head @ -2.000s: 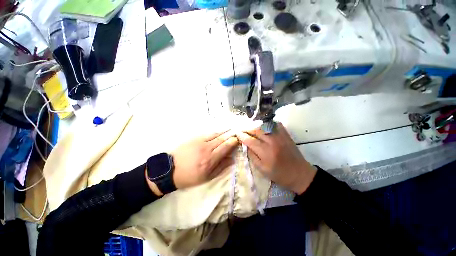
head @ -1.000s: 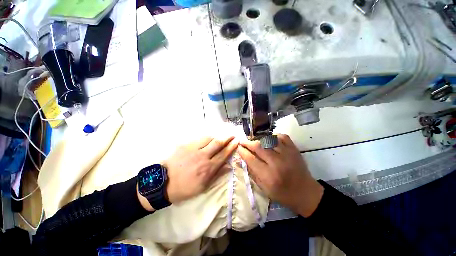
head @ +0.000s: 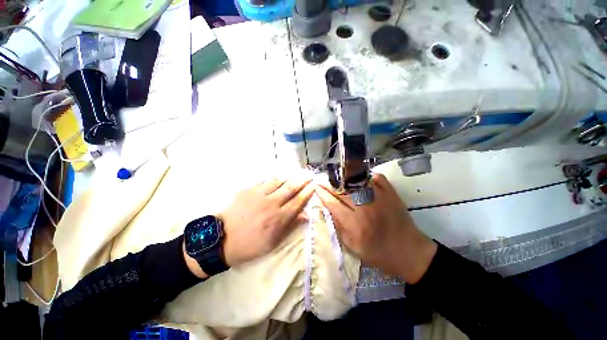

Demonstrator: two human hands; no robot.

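A cream garment piece (head: pixel 233 285) lies over the table's left part and hangs off the front edge. Two narrow whitish strips (head: pixel 308 259) run down its puckered part. My left hand (head: pixel 263 219) lies on the cloth, fingertips close to the needle area. My right hand (head: pixel 376 222) grips the cloth edge from the right, with its fingertips beside my left ones. The sewing machine's white head (head: pixel 426 80) stands just beyond. The needle and presser foot are hidden behind the metal guard (head: pixel 353 143) and glare.
A black phone (head: pixel 138 70), a black-and-clear device (head: pixel 93 99), a green notebook (head: pixel 123 16), a yellow item (head: pixel 72 136), a blue-tipped item (head: pixel 124 173) and white cables are at left. A tape measure strip (head: pixel 526 244) runs along the front edge. A blue crate (head: pixel 160 333) is below.
The view has shifted, so the machine head and guard sit lower in the picture than two seconds ago. Both hands keep nearly the same hold by the needle area.
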